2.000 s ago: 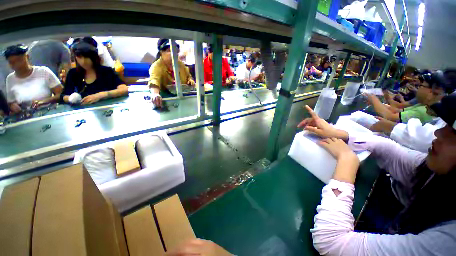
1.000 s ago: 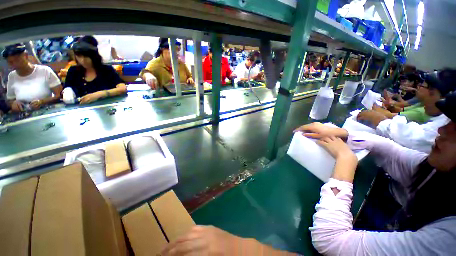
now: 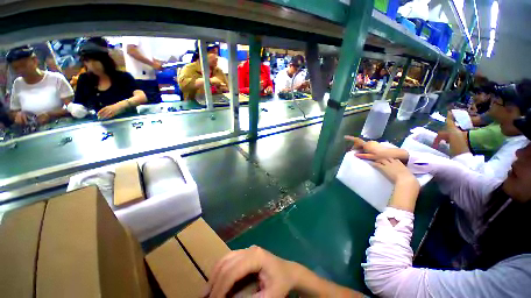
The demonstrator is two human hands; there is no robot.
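Two small brown cartons (image 3: 204, 247) lie side by side at the bottom centre, next to larger brown cartons (image 3: 70, 250) at lower left. My right hand (image 3: 250, 270) reaches in from the bottom right, its bent fingers on the near end of the small cartons. Whether it grips one is hidden. My left hand is not in view. Beyond the cartons, a white foam tray (image 3: 166, 212) holds film-wrapped grey-white units (image 3: 163, 177) with a small brown carton (image 3: 128, 185) between them.
The dark green conveyor (image 3: 265, 157) runs beyond the green bench (image 3: 297, 238). A green post (image 3: 337, 99) stands between them. At right, a neighbour's hands (image 3: 387, 160) rest on a white foam block (image 3: 367, 180). More workers sit opposite and along the right.
My right hand has come further into view over the small cartons, with its fingers more bent. The foam tray has shifted left. The small cartons' position and angle have changed slightly.
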